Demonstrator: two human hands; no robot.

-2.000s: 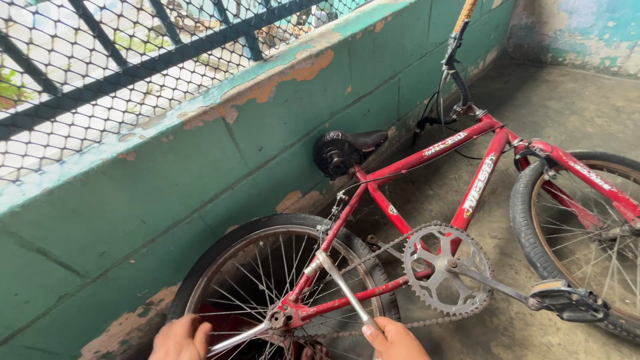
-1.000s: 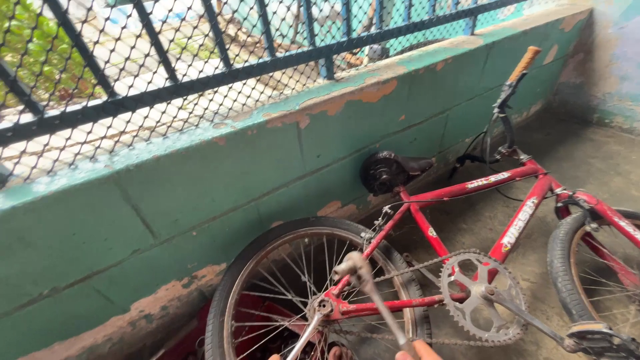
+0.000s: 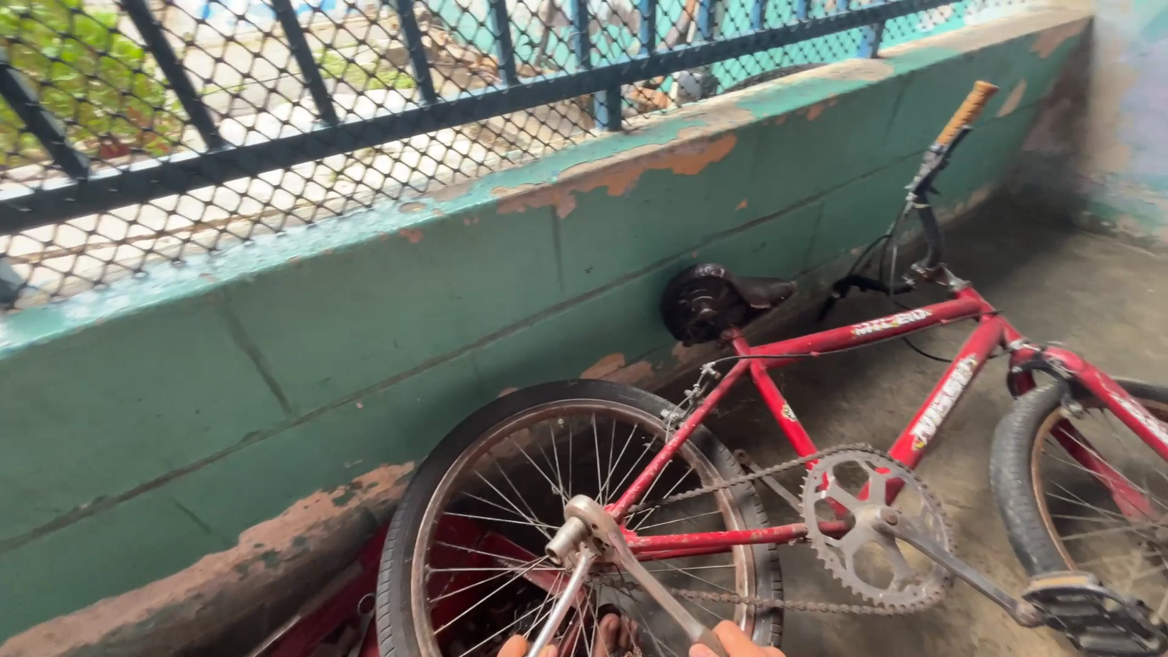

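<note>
A red bicycle frame point(image 3: 803, 347) leans toward the low green wall, its rear wheel point(image 3: 547, 392) nearest me. My right hand point(image 3: 735, 641), at the bottom edge, holds the handle of a ratchet wrench point(image 3: 643, 584) with a socket point(image 3: 568, 538) on its head, in front of the rear hub. My left hand point(image 3: 527, 648), mostly cut off by the bottom edge, grips a thin metal wrench point(image 3: 561, 607) whose upper end lies by the hub, partly behind the socket. Whether the socket touches the axle nut I cannot tell. The chain point(image 3: 730, 598) runs to the chainring point(image 3: 876, 529).
The green block wall point(image 3: 365, 365) with a metal railing and mesh point(image 3: 365, 137) runs behind the bicycle. The saddle point(image 3: 721, 301) rests near it. The front wheel point(image 3: 1031, 484) and pedal point(image 3: 1095, 611) are at the right. A red object point(image 3: 338, 611) lies behind the rear wheel.
The view has shifted, so the hands now sit lower in it. The ratchet wrench's head, at the frame near the hub two seconds ago, now shows its socket in front of the hub.
</note>
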